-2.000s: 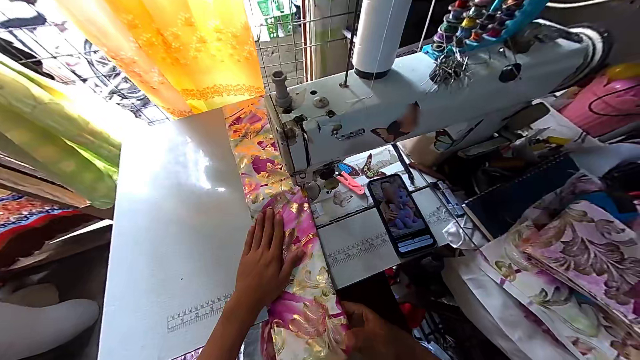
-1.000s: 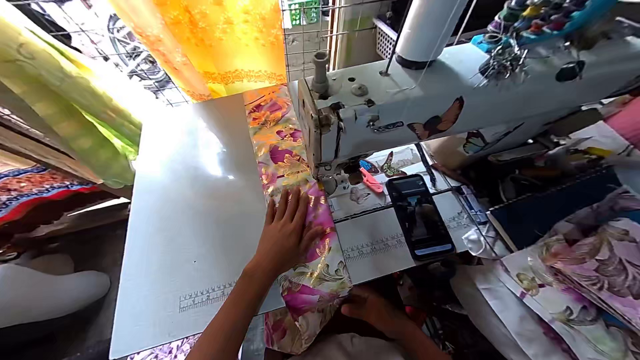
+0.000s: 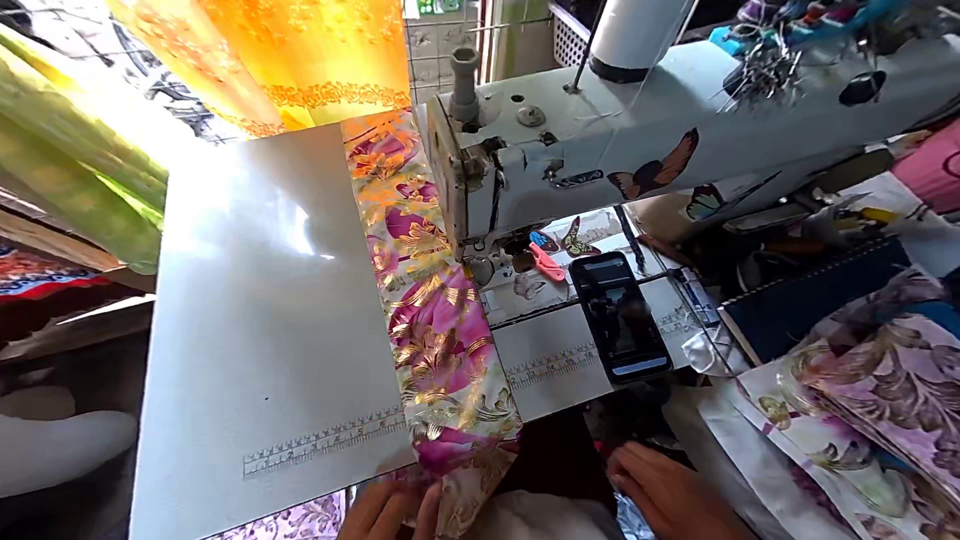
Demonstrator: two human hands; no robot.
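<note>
A strip of pink, gold and white floral fabric [image 3: 442, 330] runs along the table under the needle area of a white sewing machine [image 3: 525, 172] and hangs over the front edge. At that edge my left hand [image 3: 394, 510] touches the hanging end, fingers bent; its grip is partly cut off by the frame. Away from the strip, to the right below the table edge, my right hand [image 3: 660, 484] has its fingers curled, and whether it holds anything is hidden. A black smartphone [image 3: 621, 316] and pink thread snips [image 3: 547, 262] lie beside the needle area.
The white table top [image 3: 277, 322] bears a printed ruler scale. More floral fabric [image 3: 877, 397] is heaped at the right, near a dark blue book-like item [image 3: 817, 300]. Behind the table hangs a yellow curtain [image 3: 330, 52]. A large white thread cone [image 3: 637, 34] stands on the machine.
My left hand has moved from flat on the strip down to its end at the front edge. My right hand has moved away from the fabric to the right.
</note>
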